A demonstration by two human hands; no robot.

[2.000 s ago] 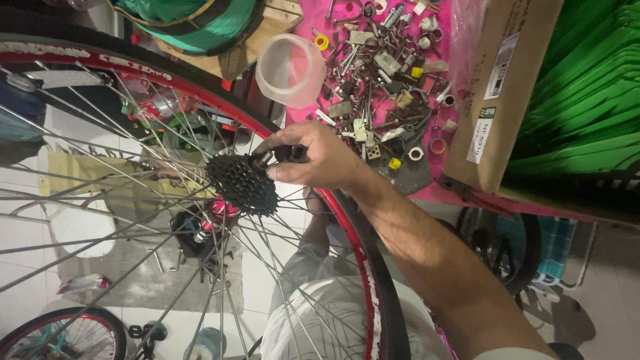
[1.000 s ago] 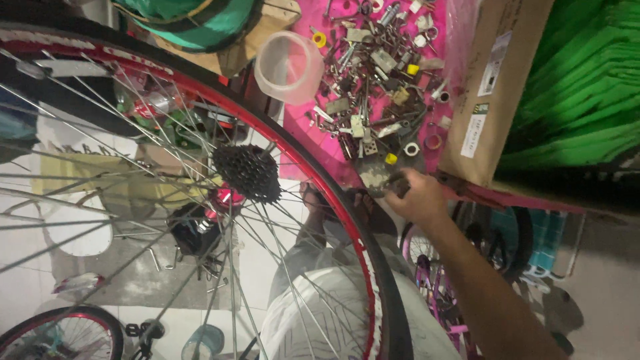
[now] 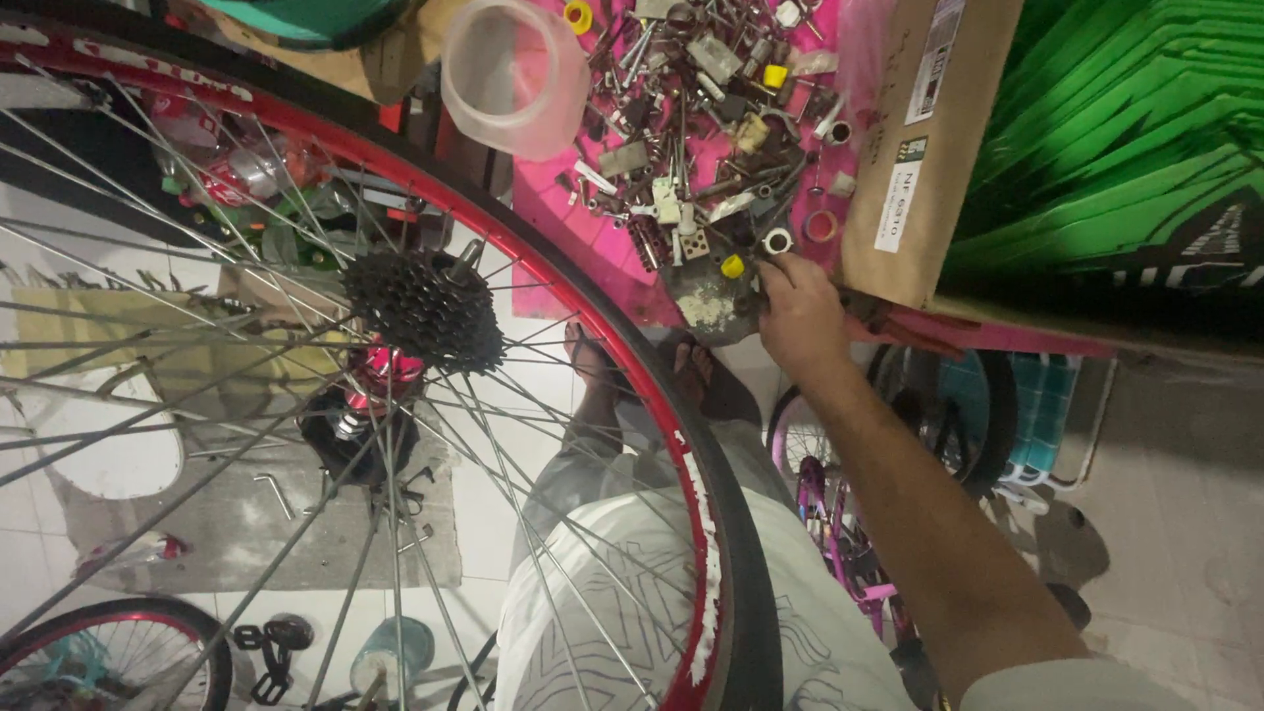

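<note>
A bicycle wheel with a red rim (image 3: 632, 370) and a black tyre fills the left and centre. Its black cassette (image 3: 423, 308) faces up, with a metal axle end showing, above a red hub (image 3: 387, 373). My right hand (image 3: 802, 311) is at the near edge of the pink-covered table, its fingertips beside a white ring (image 3: 777, 240) and a yellow cap (image 3: 732, 266). Whether the fingers hold anything is hidden. Small metal parts (image 3: 711, 118) lie heaped just beyond. My left hand does not show.
A translucent plastic tub (image 3: 513, 79) stands left of the parts. A cardboard box (image 3: 908, 148) holding green material (image 3: 1136, 109) is at the right. A purple bicycle (image 3: 839, 533) stands below the table. On the floor are a hex key (image 3: 274, 494) and pedals (image 3: 272, 647).
Two seconds ago my right hand was at the cassette; it moved right to the table's near edge by the second earlier frame and remains there.
</note>
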